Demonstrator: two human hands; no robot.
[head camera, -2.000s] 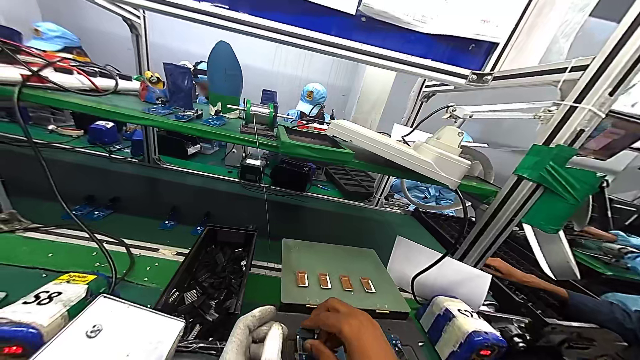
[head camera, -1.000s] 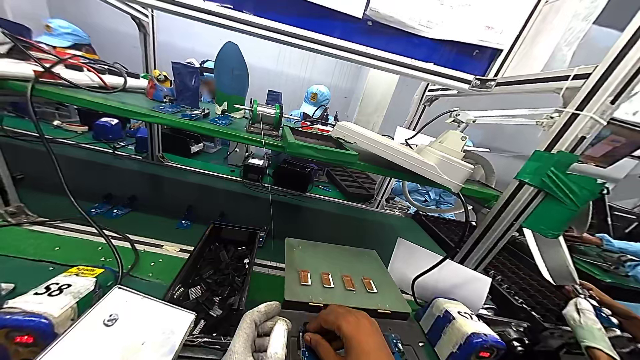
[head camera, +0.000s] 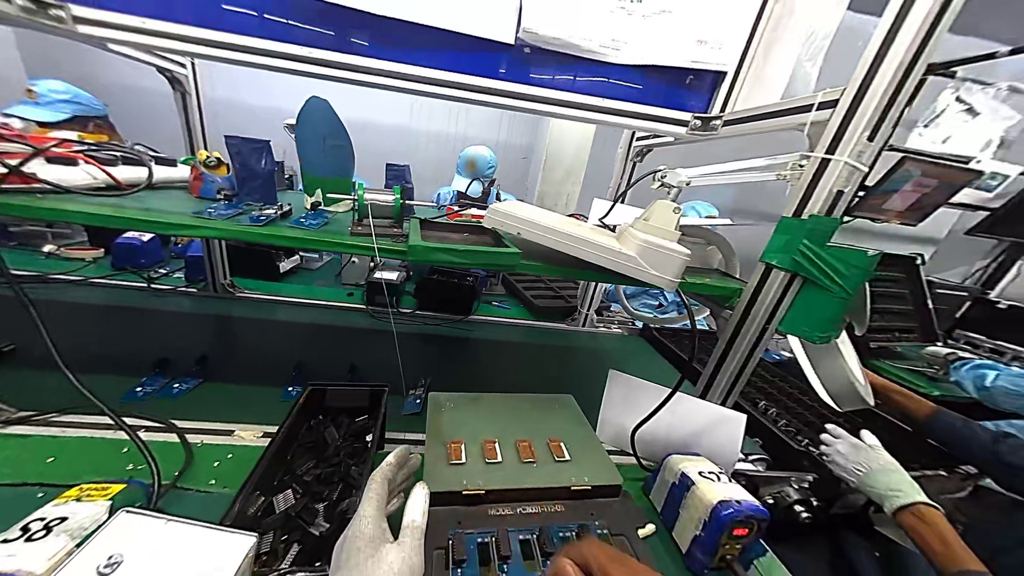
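My left hand (head camera: 382, 520), in a white glove, stands upright with thumb and fingers apart at the left edge of a black fixture (head camera: 480, 516); it holds nothing. Blue circuit boards (head camera: 520, 544) with black components sit in the fixture. Over their lower right part lies my bare right hand (head camera: 600, 558), blurred and cut off by the frame's bottom, so its fingertips and anything in them are hidden. Behind the boards the fixture's green hinged lid (head camera: 512, 416) is raised, with several copper-coloured pads on it. Left of my left hand is a long black bin (head camera: 372, 400) of black electronic parts.
A blue and white soldering station (head camera: 708, 512) stands right of the fixture, a white box (head camera: 160, 548) at lower left. Solder wire hangs from a spool (head camera: 380, 206) on the green shelf, beside a white lamp (head camera: 592, 240). A co-worker's gloved hand (head camera: 872, 472) is at right.
My left hand has opened, its thumb now apart from the fingers. My right hand has moved lower and to the right, uncovering boards. At right, a co-worker's gloved hand has moved left.
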